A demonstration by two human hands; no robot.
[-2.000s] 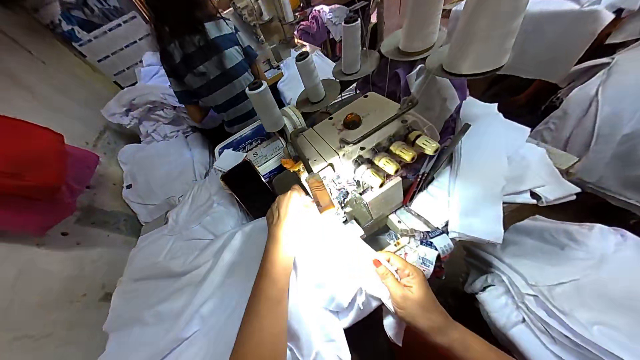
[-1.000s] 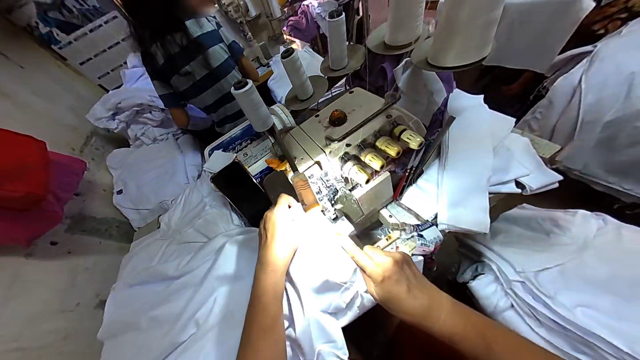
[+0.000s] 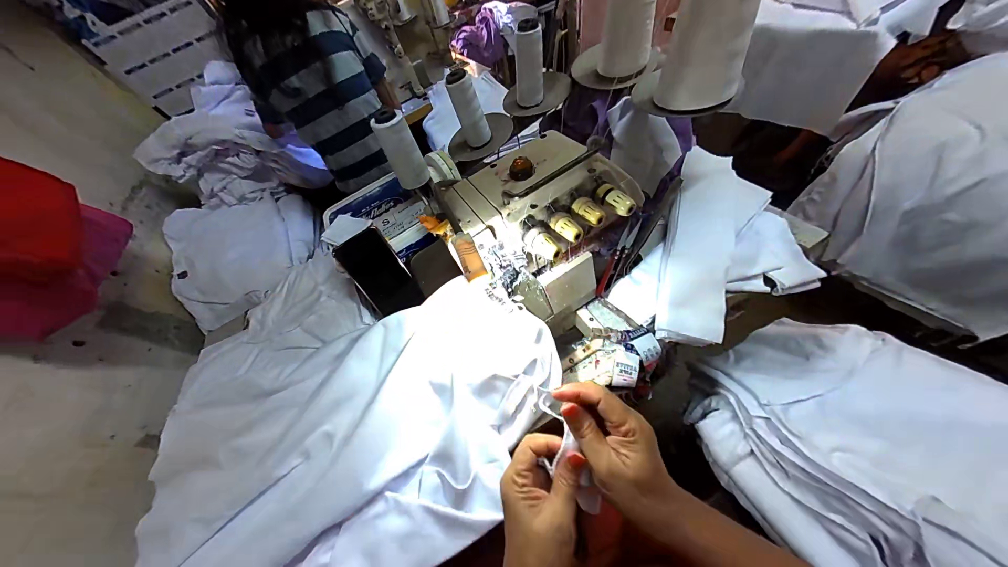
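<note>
My left hand (image 3: 545, 492) pinches an edge of the white fabric (image 3: 378, 409) between thumb and fingers, low in the view. Just above and right of it, my right hand (image 3: 618, 441) grips the same edge with thumb and forefinger. Part of the cloth lies under the lit needle area of an overlock sewing machine (image 3: 543, 169), and the rest spreads to the left. Four yellowish tension dials (image 3: 587, 211) line the machine's front. A dark phone (image 3: 378, 268) rests left of the needle area.
Thread cones (image 3: 468, 106) stand behind the machine. Scissors (image 3: 618, 256) and white cut pieces (image 3: 697, 244) lie to its right, above a stack of white garments (image 3: 858, 425). A person in a striped shirt (image 3: 339, 87) is at the back left. Red cloth (image 3: 35, 220) is at far left.
My left hand has left the cloth beside the needle area and moved down and right, next to my right hand. My right hand is also lower than a second ago.
</note>
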